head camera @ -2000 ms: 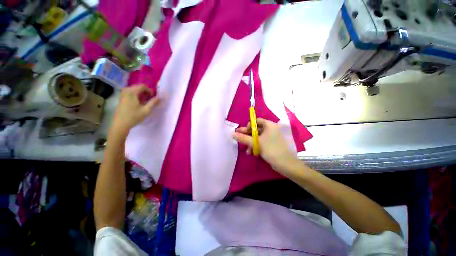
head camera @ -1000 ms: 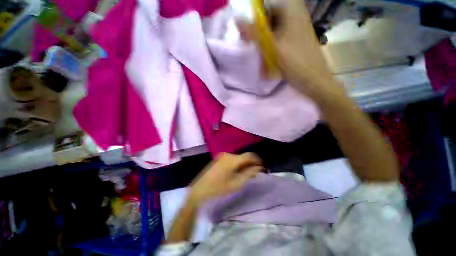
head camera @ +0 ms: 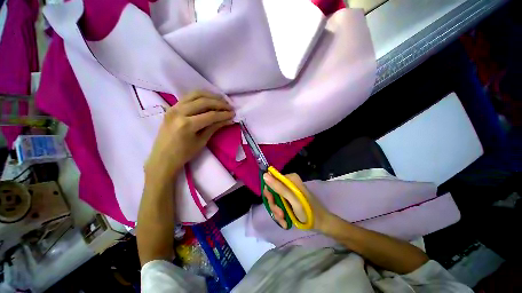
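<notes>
Magenta garment panels with a pale pink side (head camera: 320, 97) lie over the table and hang past its front edge. My left hand (head camera: 192, 123) pinches the cloth edge between thumb and fingers, beside the scissor tips. My right hand (head camera: 295, 200) holds the scissors (head camera: 260, 154) by a green and a yellow handle loop. The blades look nearly closed and their tips touch or lie very near the pale edge by my left fingertips. Magenta cloth (head camera: 229, 149) shows below the blades.
A separate pale pink piece (head camera: 395, 209) lies on my lap. White boards (head camera: 435, 140) are at my knees. The grey table edge (head camera: 423, 43) runs at upper right. A blue and white box (head camera: 43, 147) and machine parts are at left.
The panels have been turned and pulled toward me. My left hand has moved up from my lap onto the cloth edge. The scissors have come down beside it.
</notes>
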